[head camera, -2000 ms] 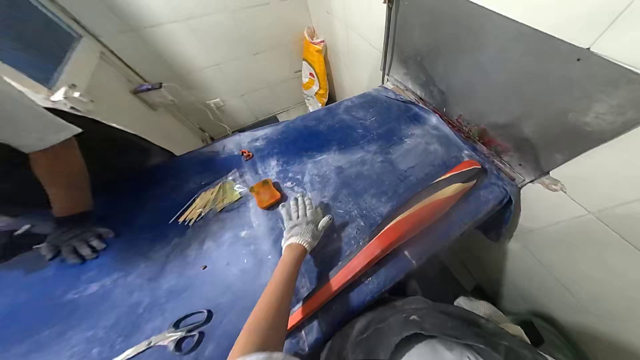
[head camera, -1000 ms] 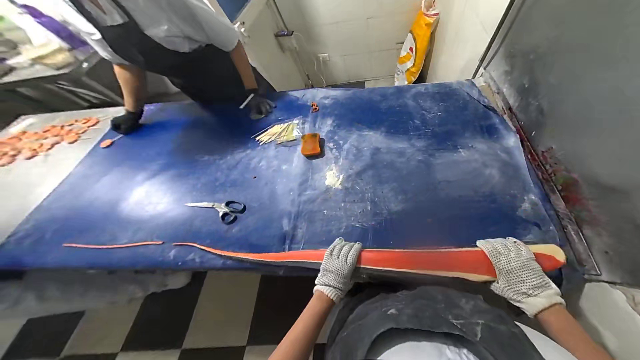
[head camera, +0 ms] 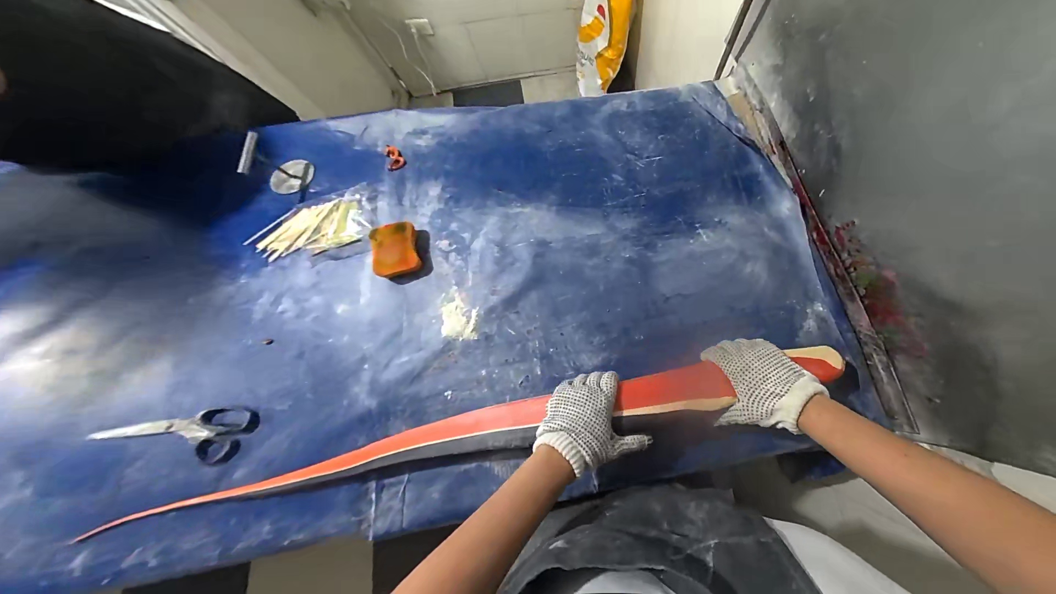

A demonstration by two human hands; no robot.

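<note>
A long tapered roll of soft, dough-like material (head camera: 470, 425), striped red, cream and black, lies along the near edge of the blue-covered table (head camera: 569, 305). Its thick end is at the right, and its thin tail reaches far left. Both hands wear white dotted knit gloves. My left hand (head camera: 584, 421) lies on top of the roll near its middle, thumb spread to the right. Resting over the thick part close to the right end is my right hand (head camera: 763, 379), fingers forward. Scissors with dark handles (head camera: 194, 429) lie open above the tail.
Beyond the hands are an orange block (head camera: 394, 249), thin wooden sticks in clear plastic (head camera: 313, 227), a small red piece (head camera: 395, 157), a round metal disc (head camera: 292, 176) and white powder (head camera: 458, 318). A grey panel (head camera: 932, 206) borders the right side. A dark-clothed person (head camera: 124, 91) stands far left.
My left hand has moved right along the roll since one second ago. The separate thin red strand seen earlier at the far left is not visible now. The view has shifted closer and rightward.
</note>
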